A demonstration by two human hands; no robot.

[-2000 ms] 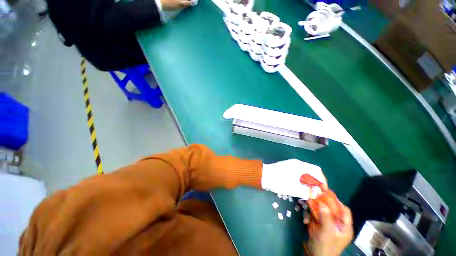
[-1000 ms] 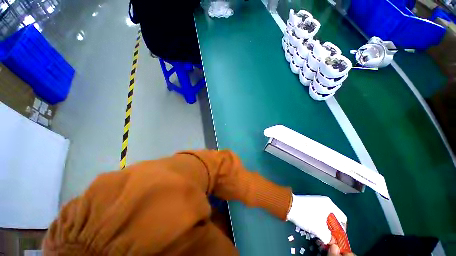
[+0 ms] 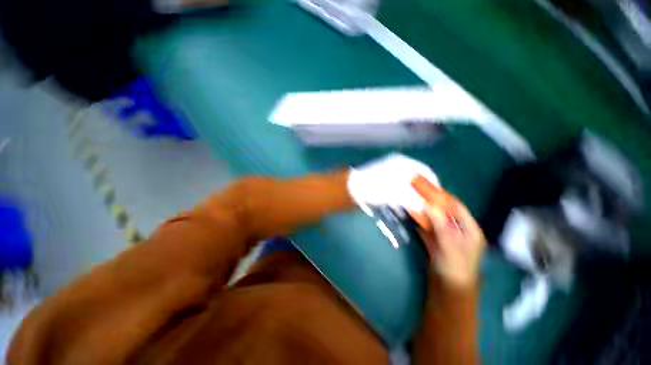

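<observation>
The frame is blurred. My left hand [image 3: 391, 182], in a white glove, holds orange-red pieces [image 3: 427, 191] above the green bench. My bare right hand [image 3: 457, 239] meets it from the right, its fingers on the same orange-red pieces. How many pieces there are cannot be told. Small white squares [image 3: 387, 232] lie on the bench just below the glove, smeared by the blur. The long white carton [image 3: 360, 108] lies behind my hands with its flap raised.
A grey and black benchtop machine [image 3: 596, 192] stands at the right, with a limp white cloth or glove [image 3: 527, 303] in front. A person in dark clothes [image 3: 78, 43] sits at the upper left on a blue stool [image 3: 153, 110]. A white strip [image 3: 428, 75] runs along the bench.
The view has swung, so the carton and my hands show higher and further left. My right hand and the machine show more fully. The stacked white housings have mostly left the view.
</observation>
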